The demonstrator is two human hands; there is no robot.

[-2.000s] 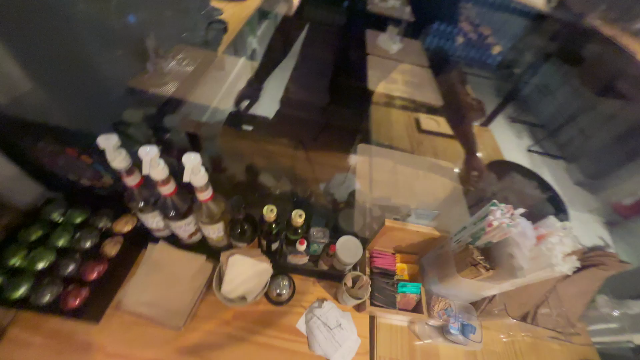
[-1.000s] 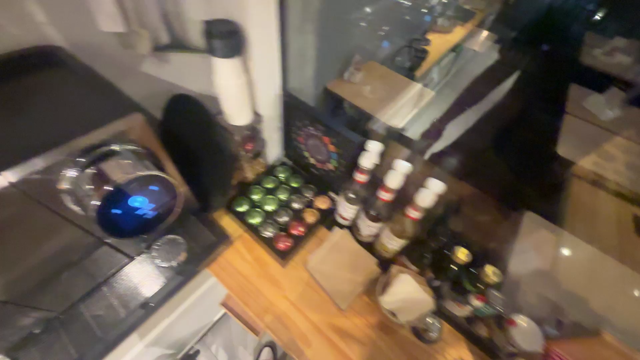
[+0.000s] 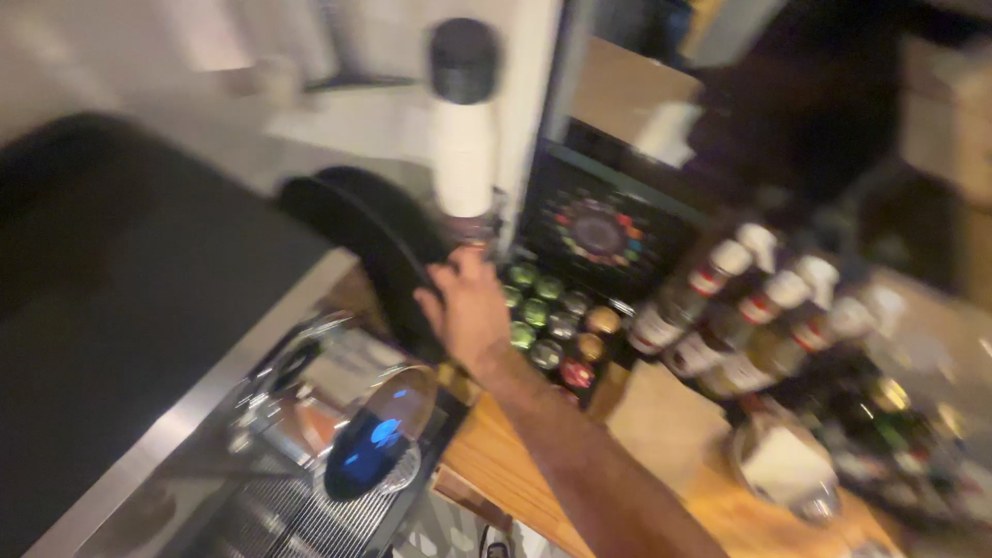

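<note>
My right hand (image 3: 469, 306) reaches in from the lower right, palm down, its fingers apart and slightly bent. It is at the right edge of black rounded trays or discs (image 3: 372, 240) that stand on edge; blur hides whether the fingers touch them. Beyond the fingertips stands a white cylinder with a black top (image 3: 463, 147). Just right of the hand lies a black box of green, grey, gold and red coffee capsules (image 3: 546, 318), with its dark patterned lid (image 3: 601, 232) raised behind. My left hand is out of view.
At left is a metal coffee machine (image 3: 194, 387) with a drip grate (image 3: 310, 504) and a glossy round part showing blue reflections (image 3: 380, 434). Syrup bottles with white pumps (image 3: 697, 302), a brown napkin stack (image 3: 666, 422) and a container with white paper (image 3: 787, 461) stand on the wooden counter (image 3: 504, 465).
My right hand has come into view beside the black trays; neither earlier frame shows it. The view has swung left, from the bottles and counter toward the coffee machine.
</note>
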